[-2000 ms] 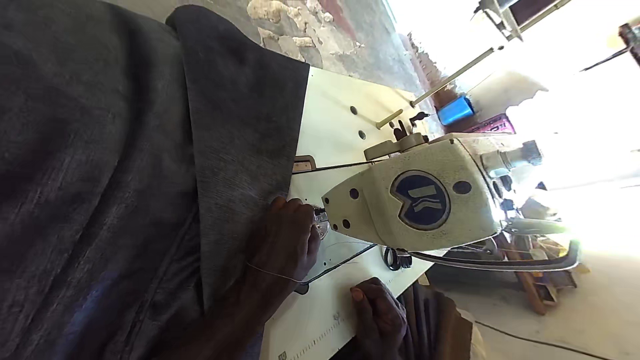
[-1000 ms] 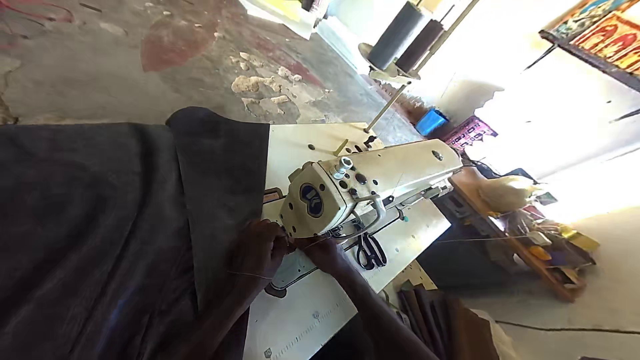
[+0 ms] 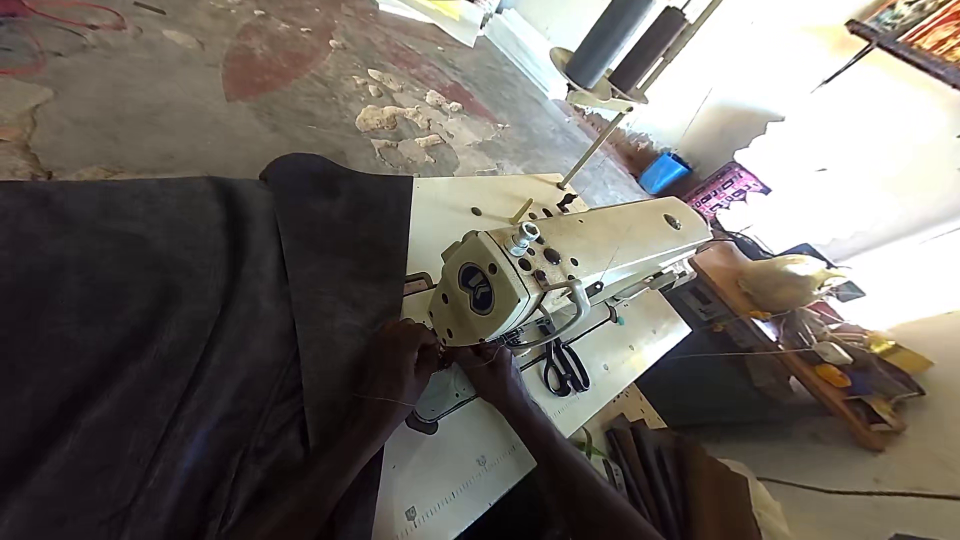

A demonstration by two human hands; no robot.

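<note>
An industrial sewing machine (image 3: 555,262) stands on a pale table, its head toward me. My left hand (image 3: 401,360) is beside the needle area at the right edge of dark leather-like material (image 3: 345,262); a thin thread crosses its wrist. My right hand (image 3: 487,367) reaches under the machine head, close to the left one, with its fingers bent near the presser foot. Both sets of fingertips are partly hidden, so what they hold cannot be told. Black-handled scissors (image 3: 562,367) lie on the table under the machine arm, right of my right hand.
Two dark thread cones (image 3: 611,37) stand on a holder behind the machine. Folded dark pieces (image 3: 660,465) lie at the lower right. A cluttered wooden bench (image 3: 795,367) is farther right, with a blue container (image 3: 664,174) near the wall. The pale tabletop (image 3: 450,480) has a printed scale.
My right hand has moved from the table's front part, where it was two seconds ago, to the needle area beside my left hand. The view has shifted considerably, showing more floor and the thread cones.
</note>
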